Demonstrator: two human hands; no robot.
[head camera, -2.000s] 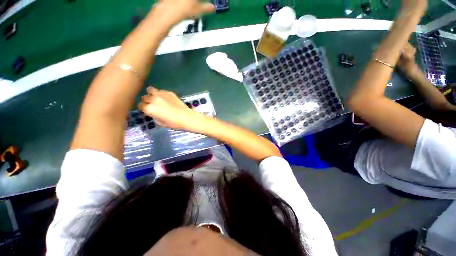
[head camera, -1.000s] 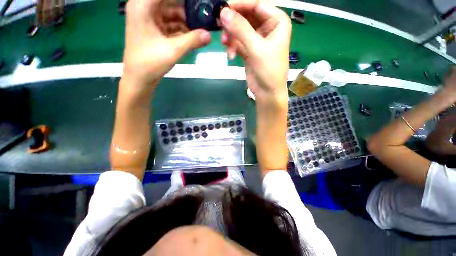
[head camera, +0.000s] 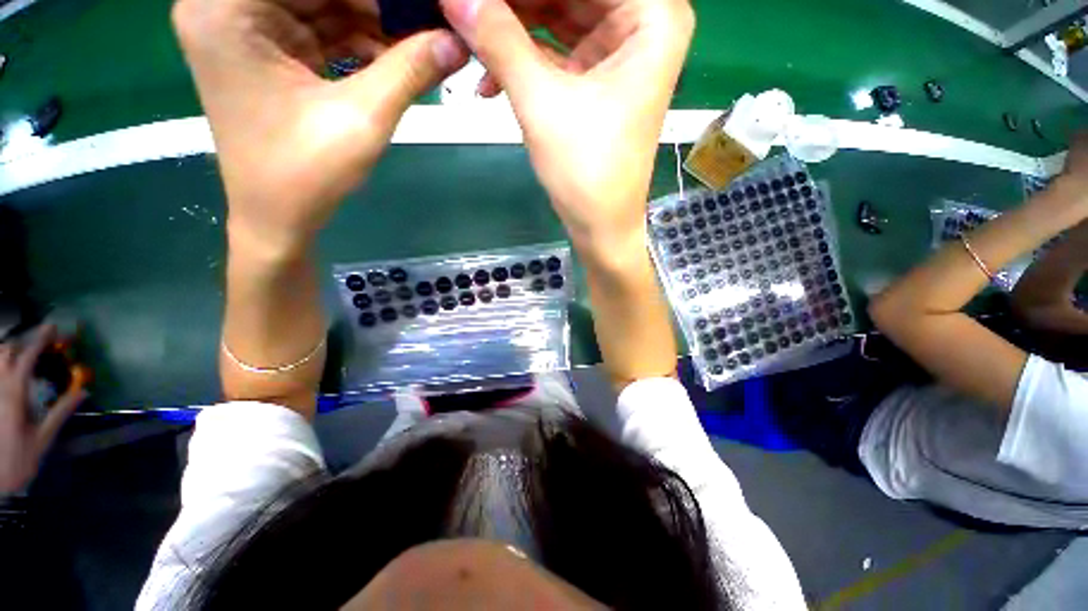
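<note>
A small black unit (head camera: 412, 14) is held between my two hands at the top edge, partly cut off and partly covered by fingers. My left hand (head camera: 316, 113) grips it from the left, with the thumb on its lower side. My right hand (head camera: 573, 102) touches it from the right with thumb and fingers. The small sticker sheet (head camera: 459, 340) lies on the bench below my hands, with rows of round black adhesive pieces (head camera: 465, 283) along its far part. The large sticker sheet (head camera: 754, 269), full of black dots, lies to the right, beside my right forearm.
An amber and white bottle (head camera: 724, 155) and a round white cap (head camera: 814, 137) stand beyond the large sheet. A black unit (head camera: 870, 217) lies right of it. More units (head camera: 884, 98) sit on the green belt. Another person's hand (head camera: 26, 400) is at an orange tool far left; another worker's arm (head camera: 954, 287) is right.
Both hands have moved up and left in view with the black unit, which is now more hidden. Another person's hand has appeared at the orange tool on the far left.
</note>
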